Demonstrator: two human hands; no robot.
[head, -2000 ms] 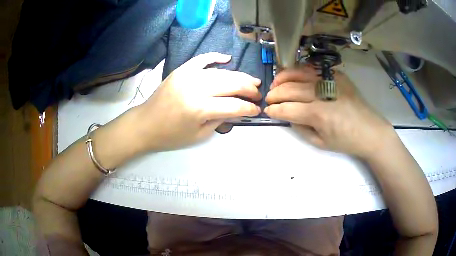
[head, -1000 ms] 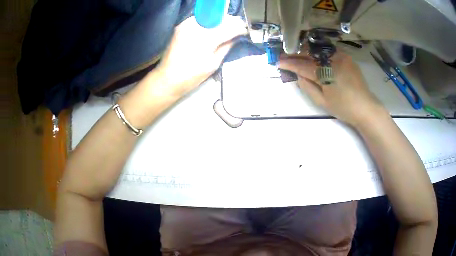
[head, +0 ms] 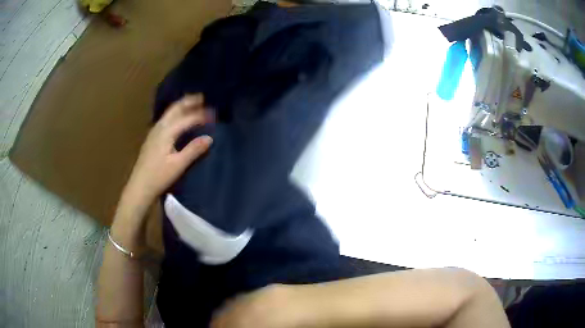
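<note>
A dark navy garment [head: 256,141] lies in a heap over the left end of the white table and hangs off its front left edge. A white oval piece [head: 208,237] shows against the dark cloth. My left hand [head: 176,144] is on the garment's left edge, thumb and fingers spread around a fold; it is slightly blurred, and its grip is partly hidden. My right hand [head: 250,311] is at the bottom, on the lower part of the garment, blurred and cut off by the picture's edge, so its fingers are hidden.
The sewing machine [head: 551,96] stands at the right, with a blue presser foot fitting [head: 466,142] and a light-blue plastic piece [head: 453,70]. Blue-handled snips [head: 559,186] lie beyond it. Brown cardboard [head: 96,115] covers the pale floor at the left.
The view has swung left. Both hands have left the needle area and are now at the garment heap. The cloth is away from the presser foot, and the white oval piece has come into view.
</note>
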